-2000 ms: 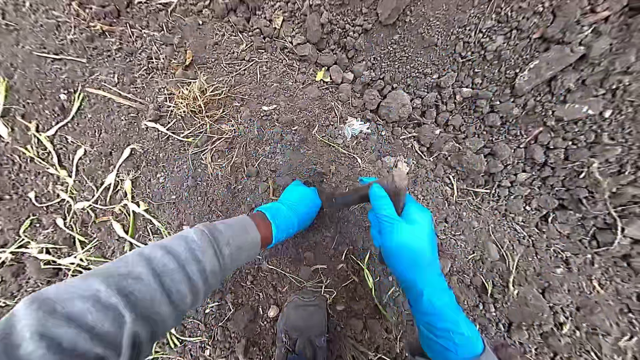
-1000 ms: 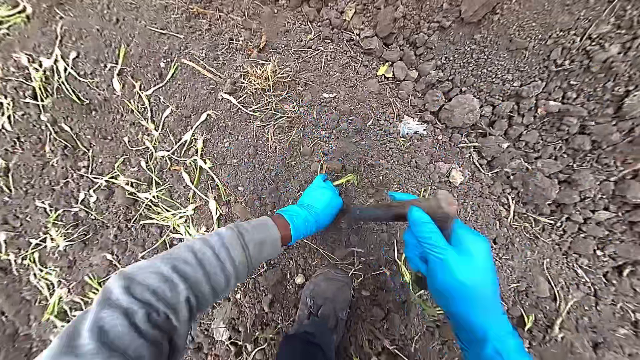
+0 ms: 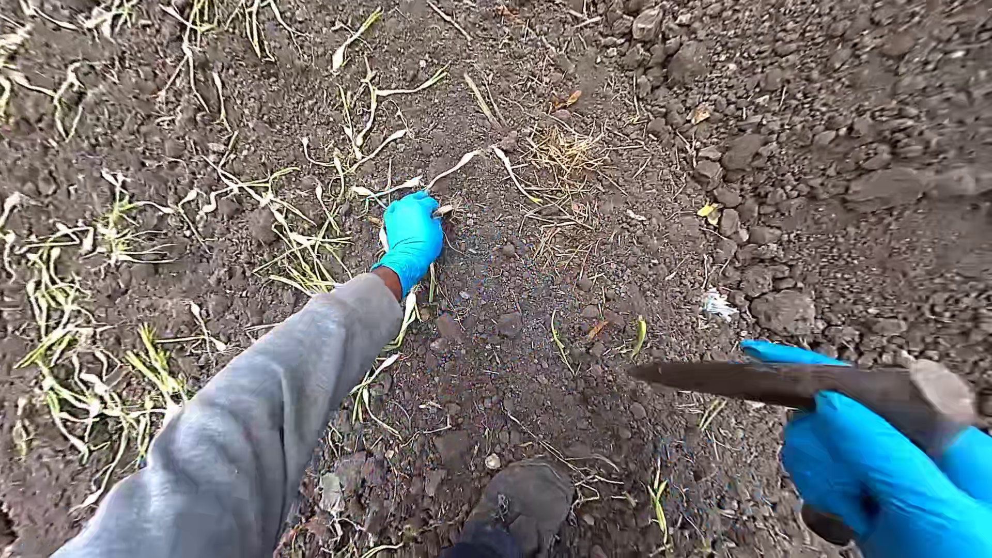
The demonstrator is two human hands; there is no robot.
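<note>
My left hand (image 3: 412,239), in a blue glove, is closed low over the soil among scattered pale-bulbed seedlings (image 3: 302,232). A small pale bulb or stem end (image 3: 443,210) pokes out at its right side, so it seems to hold a seedling; the rest is hidden by the fingers. At the lower right my right hand (image 3: 876,457), also gloved in blue, grips a dark pointed tool (image 3: 728,380), perhaps a wooden dibber. Its tip points left above the soil, and a thicker, pale-faced end lies at the right.
Wilted seedlings lie over the soil on the left. A shoe (image 3: 527,500) stands at the bottom centre. Clods and stones (image 3: 783,312) cover the right side, near a white scrap (image 3: 718,304). A tuft of dry roots (image 3: 566,151) lies at upper centre.
My left hand has moved away from beside the tool, up and left to the scattered seedlings. My right hand still holds the tool, its pointed tip now in sight. The view has shifted left.
</note>
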